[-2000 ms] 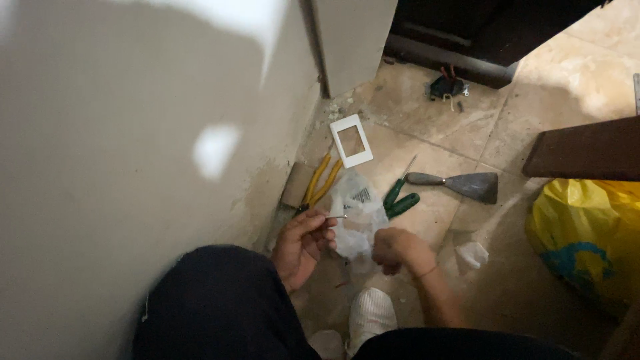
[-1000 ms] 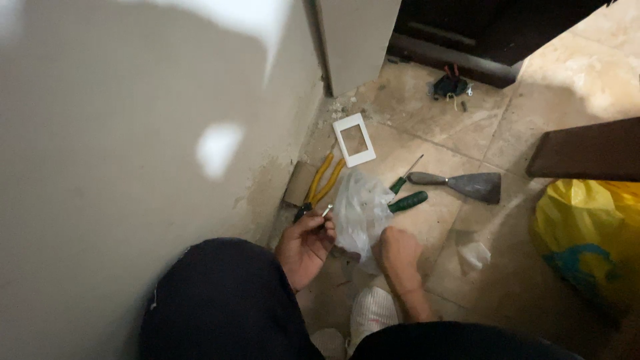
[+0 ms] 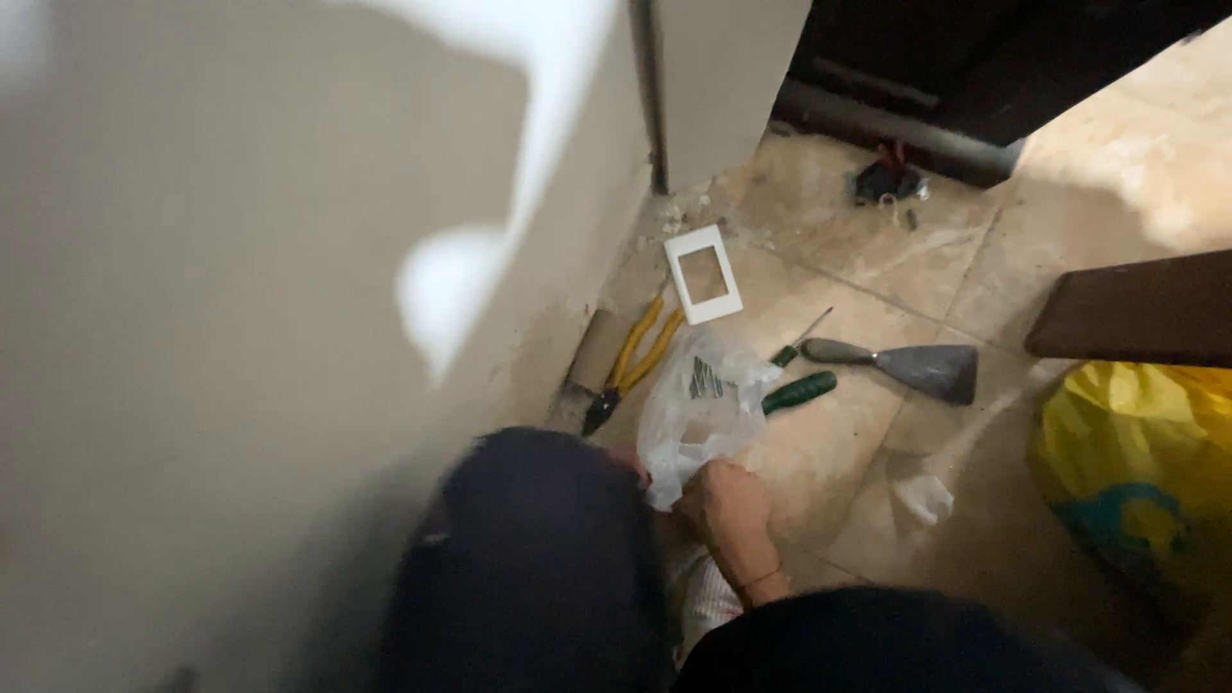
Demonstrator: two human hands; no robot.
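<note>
A clear plastic bag with several dark, thin pieces showing through it lies on the tiled floor. My right hand is at the bag's lower edge, its fingertips out of sight. Only a bit of my left hand shows beside the bag, the rest behind my knee. Yellow-handled pliers lie left of the bag, and a white plastic frame is beyond it. Touching the bag's right side is a green handle; a screwdriver and a putty knife lie near it.
The wall rises close on the left. A cardboard-like roll stands or lies against it. Farther off, a dark electrical part with wires is by dark furniture. At right are a brown wooden piece and a yellow plastic bag.
My left hand, in plain view earlier with a small metal piece in its fingers, is now mostly hidden behind my knee. The plastic bag has changed shape.
</note>
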